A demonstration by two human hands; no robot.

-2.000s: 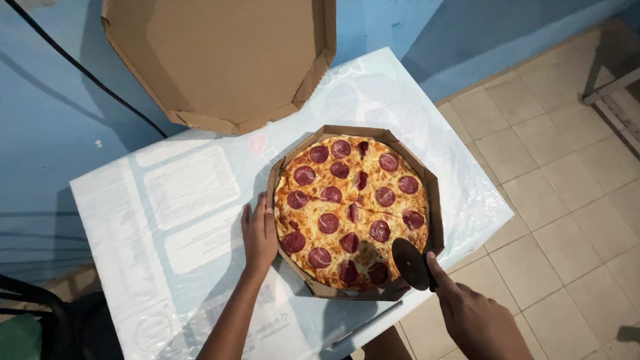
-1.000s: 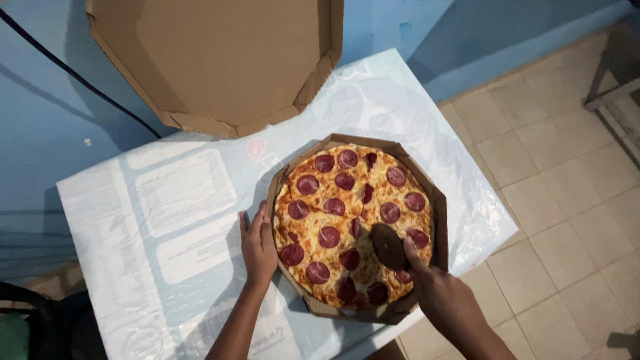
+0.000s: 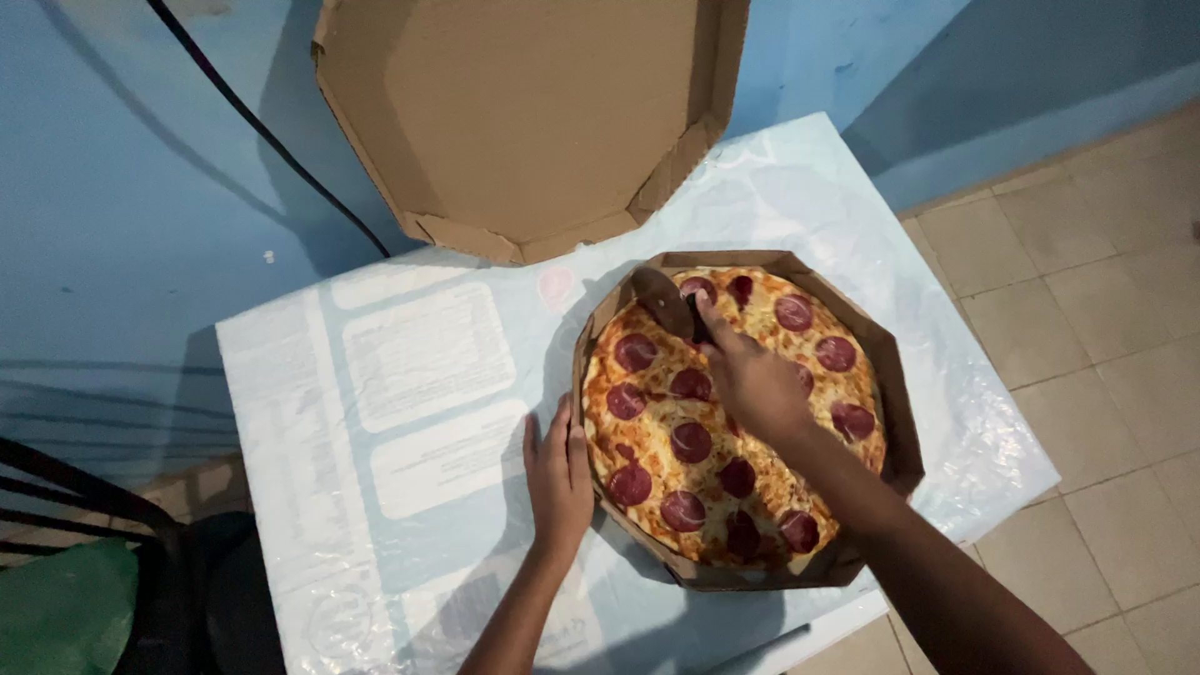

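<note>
My right hand (image 3: 759, 380) grips the dark handle of a pizza cutter (image 3: 664, 302), its round blade over the upper left rim of a pepperoni pizza (image 3: 656, 459). The pizza lies in an octagonal cardboard box base (image 3: 902, 412) on the table. Against the left wall of that base rests my left hand (image 3: 560, 478), palm side to the cardboard and holding nothing. Cuts in the pizza are hard to make out, and my right hand and forearm hide part of its right half.
A second octagonal cardboard piece (image 3: 544, 112) stands at the table's back edge by the blue wall (image 3: 122, 216). Printed plastic covers the table (image 3: 441, 356). A black cable (image 3: 272, 141) hangs on the wall; a dark chair (image 3: 89, 483) with green material (image 3: 66, 600) stands lower left.
My right hand has moved the cutter from the pizza's lower right edge across to its upper left edge. My left hand has stayed at the box's left side.
</note>
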